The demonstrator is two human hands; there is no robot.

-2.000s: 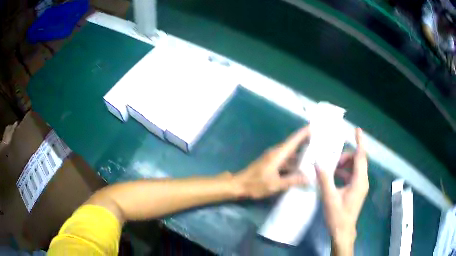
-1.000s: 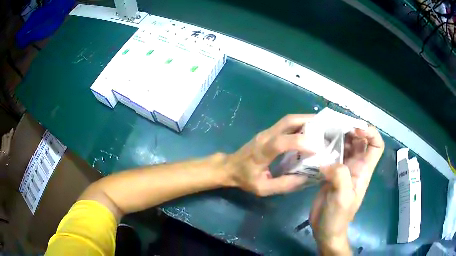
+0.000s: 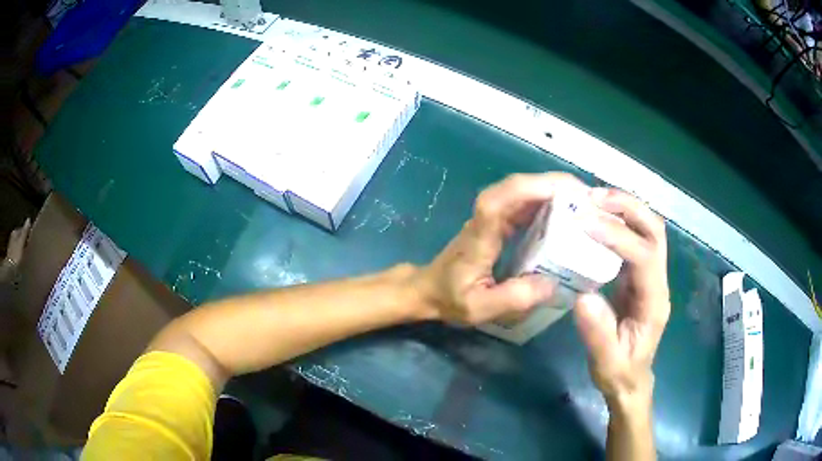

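Observation:
A white product box [image 3: 577,236] is held between my two bare hands, tilted with one end towards me. That end looks covered by its white flap. My left hand [image 3: 491,257] grips the box from the left, thumb along its lower edge. My right hand [image 3: 635,279] is at the right, its fingers on the top of the end and its thumb near the lower right corner. My fingers hide part of the box. A row of closed boxes [image 3: 297,126] with green marks lies side by side on the bench at upper left.
A slim white box [image 3: 741,365] with flaps stands out at the right of the green bench [image 3: 397,378]. A white edge strip [image 3: 550,135] borders the belt. A brown carton [image 3: 113,351] with a label [image 3: 81,293] is at lower left. A blue bin [image 3: 86,34] is at upper left.
The open end of the held box, with loose flaps showing a second ago, now looks covered. My right fingers have moved onto it. The row of boxes keeps its place on the bench.

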